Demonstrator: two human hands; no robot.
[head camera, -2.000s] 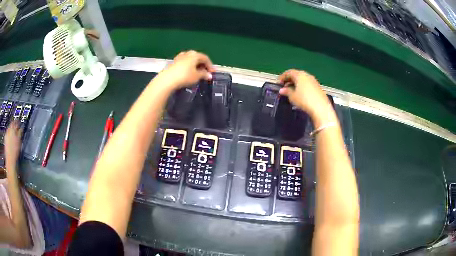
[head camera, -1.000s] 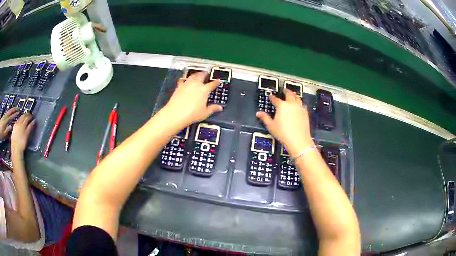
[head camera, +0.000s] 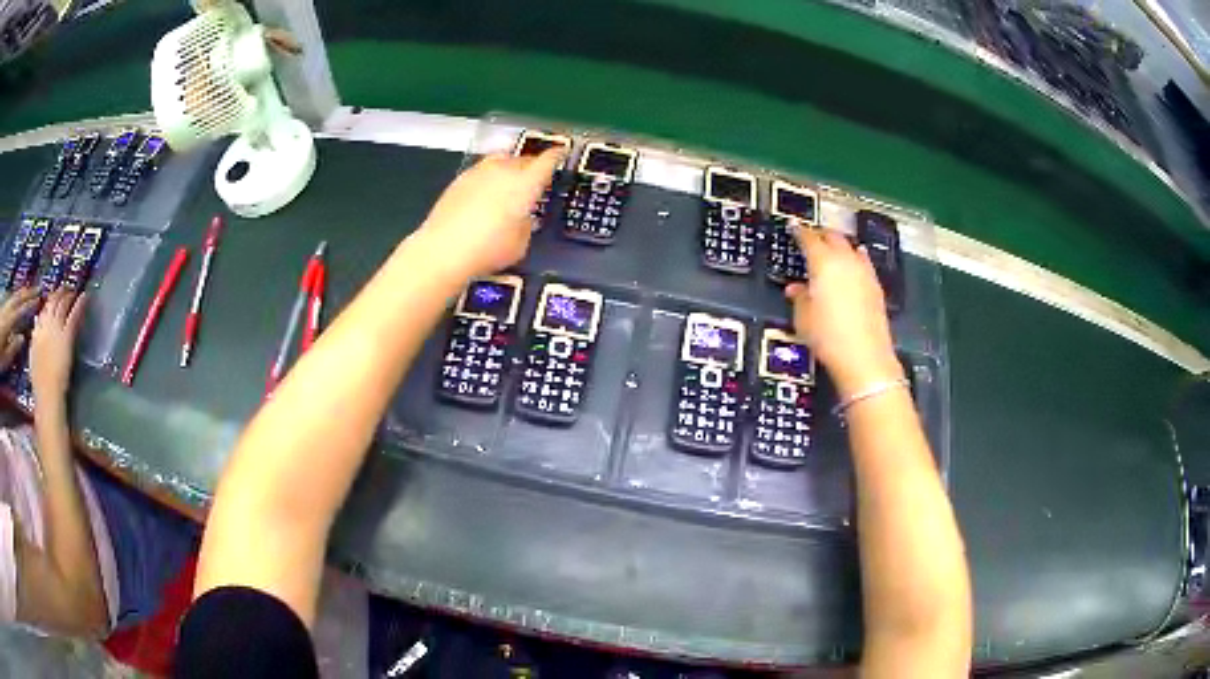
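Observation:
A clear blister tray (head camera: 563, 458) lies in front of me with keypad phones in two rows. In the near row, several phones, such as this keypad phone (head camera: 559, 353), lie face up with lit screens. In the far row, several face-up phones, such as this one (head camera: 730, 220), have dark screens. My left hand (head camera: 491, 210) is on the far-left phone and partly covers it. My right hand (head camera: 840, 299) has its fingers on the fourth far-row phone. A dark phone (head camera: 878, 257) at the far right shows no screen. My right forearm hides the near-right pocket.
A pale green desk fan (head camera: 267, 167) stands at the back left. Red pens (head camera: 157, 314) lie left of the tray. A neighbour's tray (head camera: 122, 281) with phones and a person's hands (head camera: 56, 332) are at far left. A green conveyor belt (head camera: 637, 93) runs behind the pale rail.
The far-row phones, earlier back up, now lie face up. My left hand has moved off the second phone, and my right hand has moved right. Near-row screens now glow purple-blue.

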